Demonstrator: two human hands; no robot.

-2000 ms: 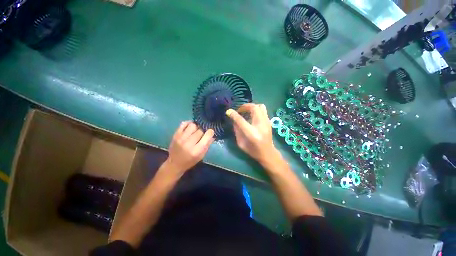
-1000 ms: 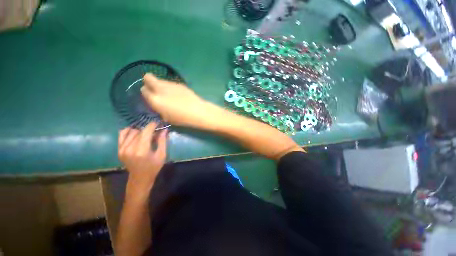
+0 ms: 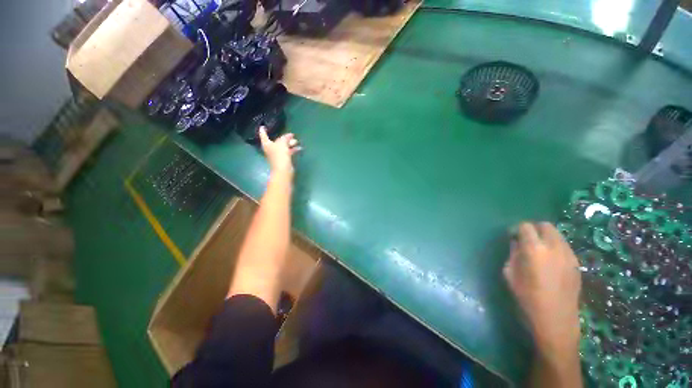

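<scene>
My left hand (image 3: 279, 154) reaches to the pile of black wheels (image 3: 220, 87) at the upper left. Its fingers are apart, right beside a dark wheel (image 3: 262, 120) at the pile's near edge; contact is unclear. My right hand (image 3: 542, 265) is over the bench at the right, fingers curled, beside the heap of green rings and small metal bits (image 3: 633, 265). Whether it holds something small is hidden. A single black slotted wheel (image 3: 498, 92) lies on the bench beyond my hands, with a small light piece at its hub.
An open carton (image 3: 220, 265) stands below the bench edge at the left. A brown cardboard sheet (image 3: 334, 64) lies beside the pile, and a cardboard box (image 3: 125, 49) is at its far left. Another black wheel (image 3: 671, 127) is by the grey post at the right edge.
The view has swung left. Both hands have come off the wheel they were on. My left hand has moved to the pile; my right hand is now beside the ring heap.
</scene>
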